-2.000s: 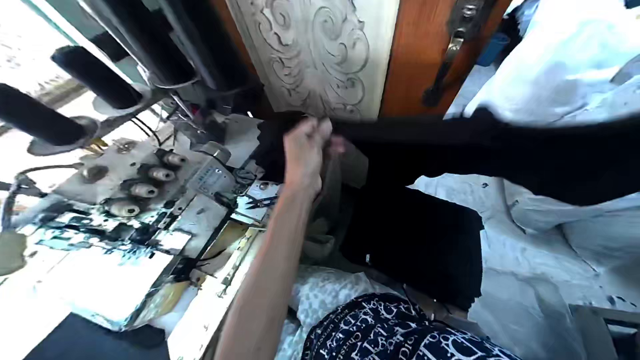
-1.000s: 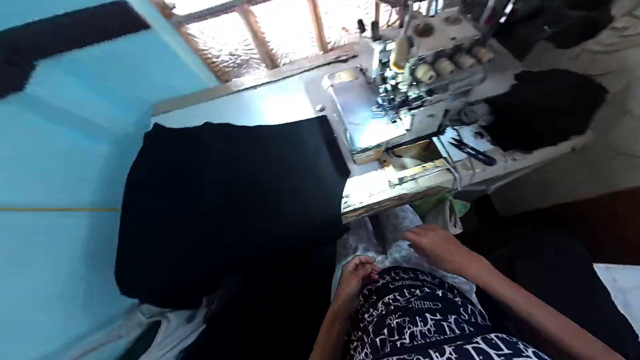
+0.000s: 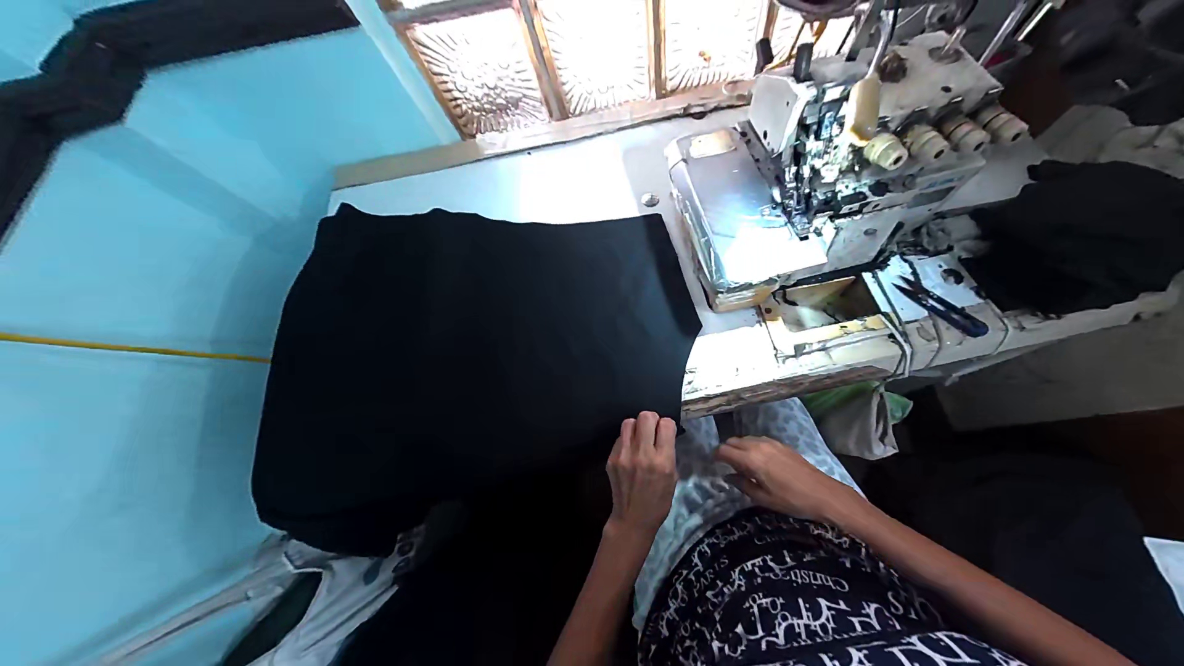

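Observation:
Black fabric pieces [image 3: 481,333] lie flat on the left part of the white sewing table [image 3: 564,176] and hang over its front edge. My left hand [image 3: 645,467] touches the near right corner of this fabric, fingers bent over it; whether it grips the cloth is hard to tell. To its right my right hand [image 3: 772,472] hovers over my patterned trousers, fingers curled, with nothing visible in them. An overlock sewing machine [image 3: 860,139] stands beyond both hands. Thread snips [image 3: 943,307] rest at the table's front edge, right of the open compartment [image 3: 828,305].
A bundle of black cloth [image 3: 1082,231] lies right of the machine. Behind the table is a window with patterned glass [image 3: 592,55]; a light blue wall [image 3: 120,435] bounds the left. Pale garments [image 3: 370,592] hang below the black fabric. A green and grey cloth [image 3: 856,416] hangs under the table edge.
The view has swung from the machine's right side to the left part of the table. My left hand has moved from my lap up to the black fabric's corner since one second ago.

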